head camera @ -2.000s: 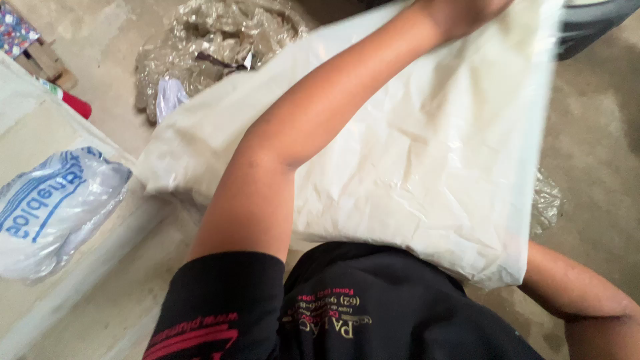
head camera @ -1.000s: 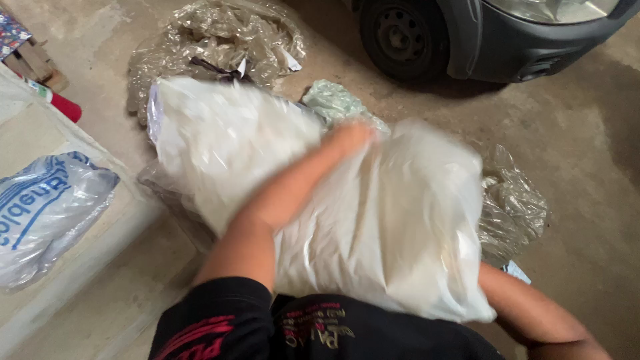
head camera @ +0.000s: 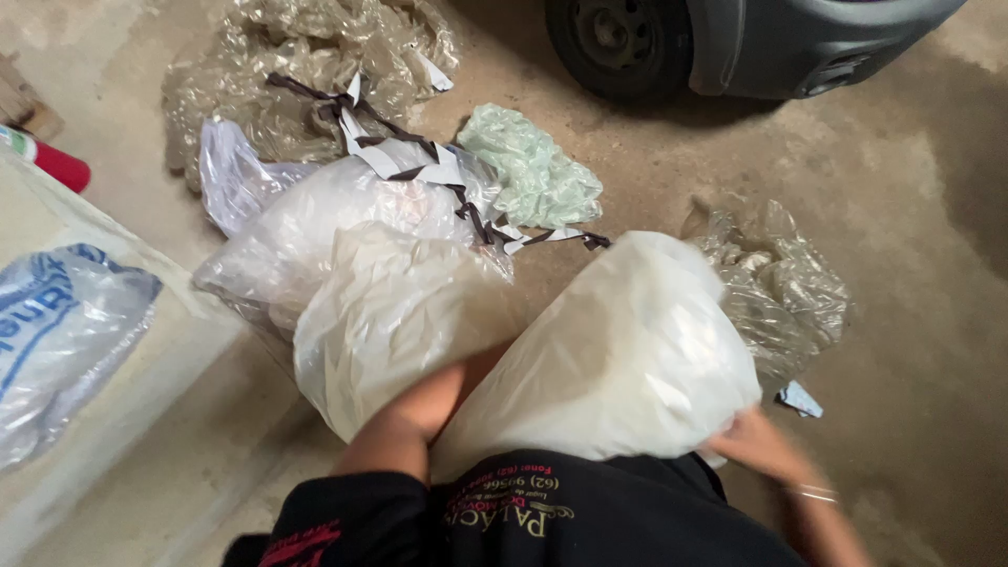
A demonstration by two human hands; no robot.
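A large whitish plastic bag [head camera: 622,354] is bunched in front of my black shirt, one part bulging at the right and another folded at the left. My left forearm runs between these two parts, and the plastic hides my left hand. At the bag's lower right edge, my right hand [head camera: 736,437] pinches the plastic, somewhat blurred. Just beyond the bag lies a clear plastic bag with pale contents [head camera: 339,213]. A tangled strip of dark and white material [head camera: 409,161] lies across it.
Crumpled clear plastic [head camera: 268,55] lies at the upper left, greenish plastic [head camera: 535,169] beyond the bag, more clear plastic [head camera: 787,283] at right. A car's wheel [head camera: 618,43] stands at the top. A blue-printed plastic bag [head camera: 71,331] rests on a pale surface at left, near a red object [head camera: 61,165].
The white bag, spread wide two seconds ago, is now folded into two bulging parts. My left hand, raised over it before, has gone down behind the plastic. My right hand has come into view.
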